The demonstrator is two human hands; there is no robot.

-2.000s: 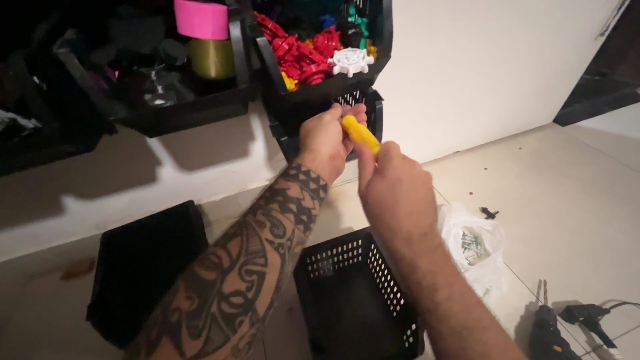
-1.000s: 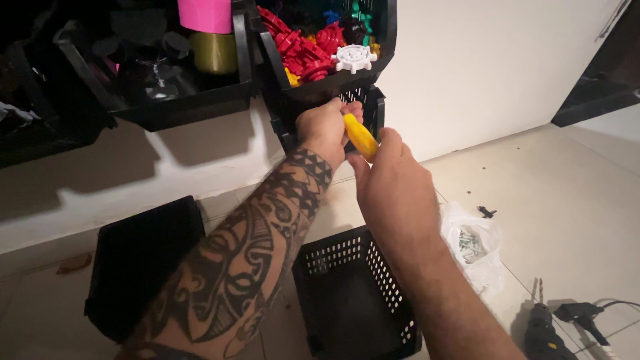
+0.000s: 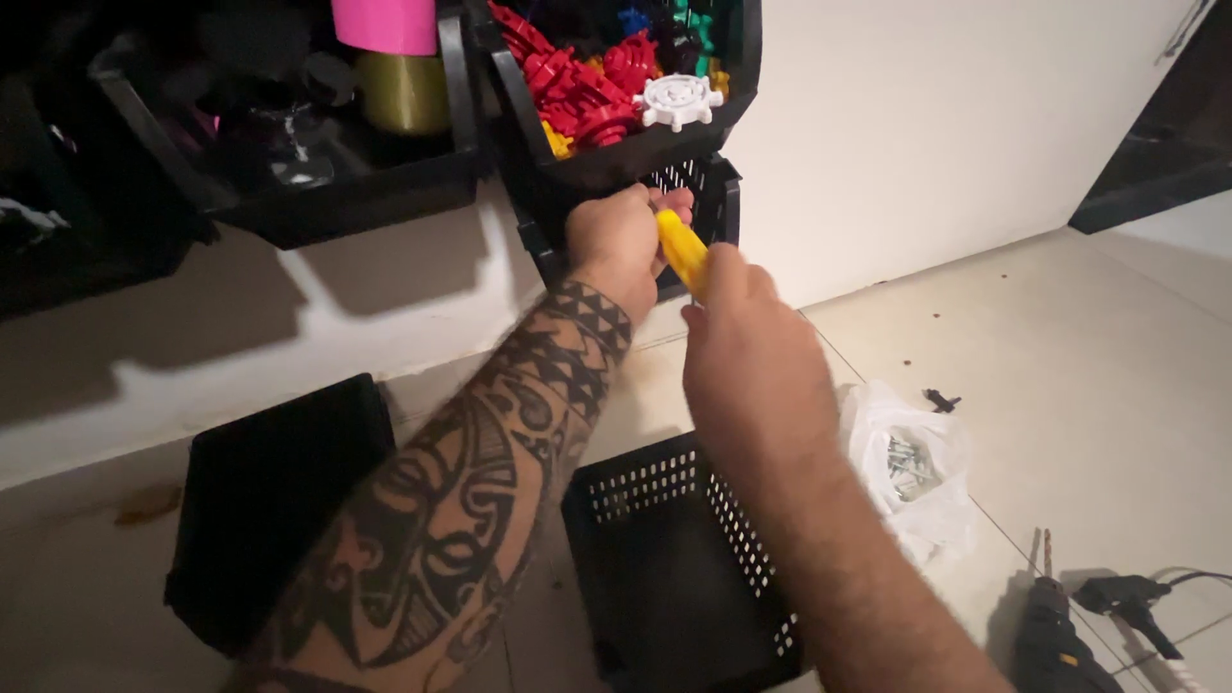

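Observation:
My right hand (image 3: 756,356) grips the yellow handle (image 3: 681,252) of a hand tool, probably a screwdriver; its tip is hidden. My left hand (image 3: 621,236) reaches into a small black perforated bin (image 3: 727,207) on the wall, fingers curled near the front end of the handle. What those fingers touch cannot be made out. Directly above hangs a black bin (image 3: 664,144) with red, yellow, blue and green plastic parts (image 3: 587,91) and a white wheel-shaped piece (image 3: 679,100).
More black bins (image 3: 366,207) hang at the left. On the tiled floor are a perforated black basket (image 3: 693,587), a dark bin (image 3: 279,500), a white plastic bag of screws (image 3: 905,472), a drill (image 3: 1054,635) with a bit, and a corded tool (image 3: 1126,592).
The yellow handle has turned a little in my right hand. Both hands remain at the lower wall bin.

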